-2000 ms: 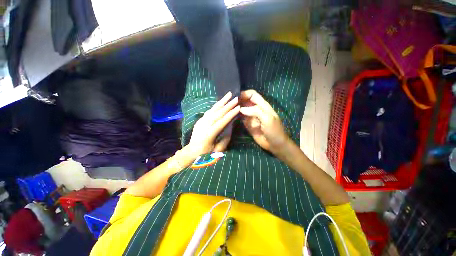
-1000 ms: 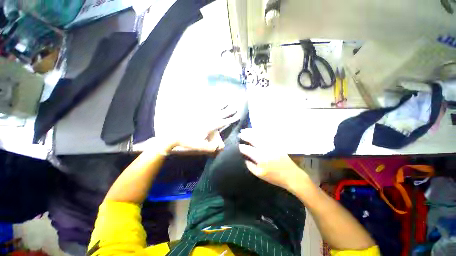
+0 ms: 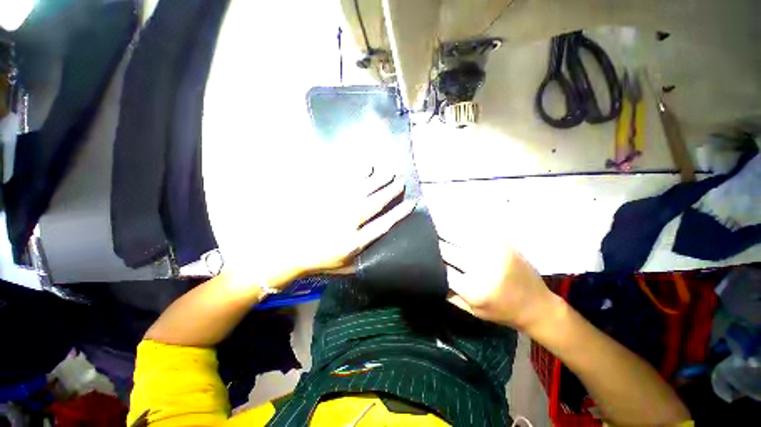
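Observation:
A dark cloth band lies over the table's front edge and hangs towards the wearer's lap. Its far end runs up into glare near the sewing machine's needle area. My left hand lies on the band's left side with fingers spread towards the machine, partly washed out by light. My right hand is at the band's right edge, its fingertips against the cloth. The needle and presser foot cannot be made out. Dark cut bands lie on the left of the table.
Black-handled scissors, yellow thread snips and a thin brownish tool lie on the machine bed at right. Navy and white scraps lie at the right table edge. A red basket stands below right.
The view has tilted from the lap to the table and moved closer. The band has gone from the lap onto the table by the machine. The left hand now lies flatter on it.

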